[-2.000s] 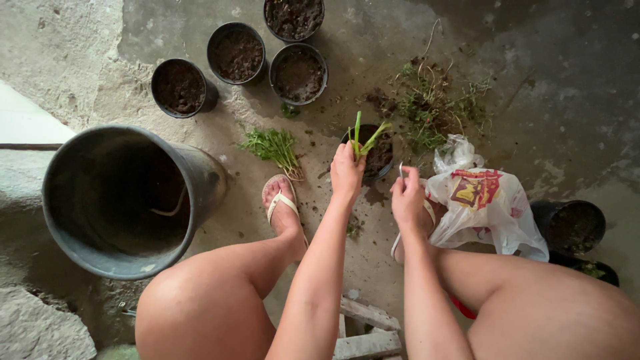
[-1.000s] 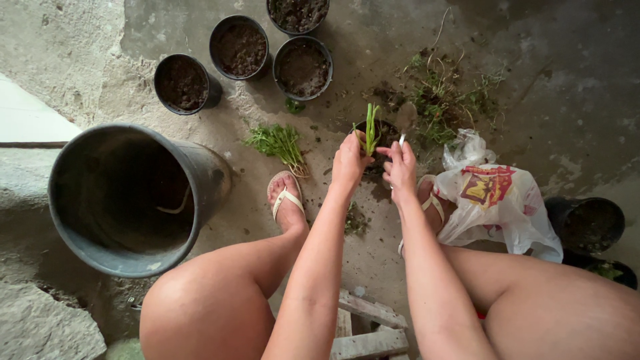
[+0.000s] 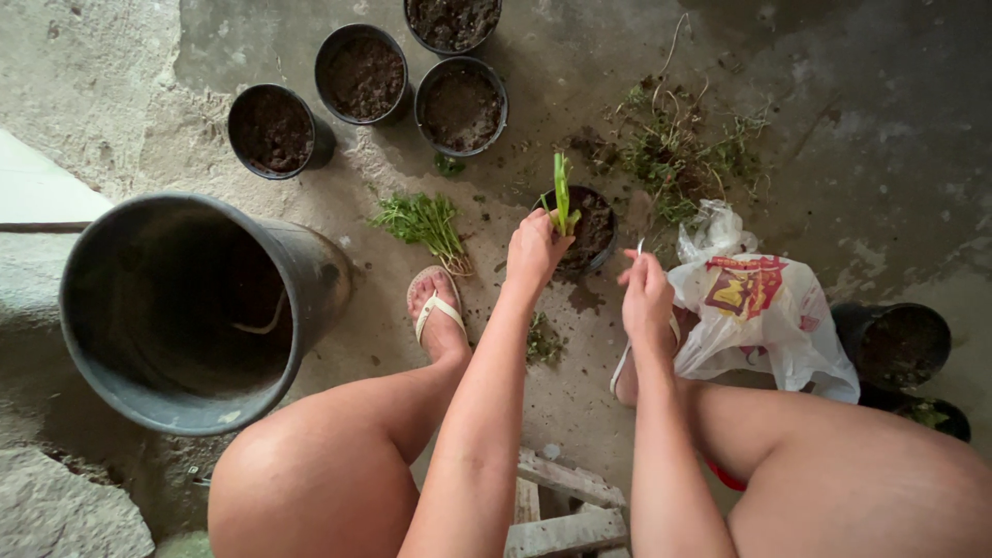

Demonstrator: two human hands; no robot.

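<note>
My left hand (image 3: 535, 248) holds a leafy green plant (image 3: 562, 198) by its lower part, at the left rim of a black pot of dark soil (image 3: 593, 232). To the right of that pot, my right hand (image 3: 648, 291) is closed around a small tool, of which a thin pale metal end (image 3: 640, 246) shows above the fingers; its kind cannot be told. On the floor left of my left hand lies a bunch of green seedlings with pale roots (image 3: 426, 229). A heap of uprooted weeds (image 3: 674, 151) spreads beyond the pot, to the right.
Soil-filled black pots (image 3: 364, 74) stand at the upper left. A large dark bucket (image 3: 182, 310) is at the left. Beside my right foot lies a white plastic bag (image 3: 767, 310), with more black pots (image 3: 903, 345) past it. Between my legs are whitish wooden slats (image 3: 570, 535).
My right hand has moved away from the plant, to the right and toward me, still with the small tool. My left hand stays at the pot with the plant.
</note>
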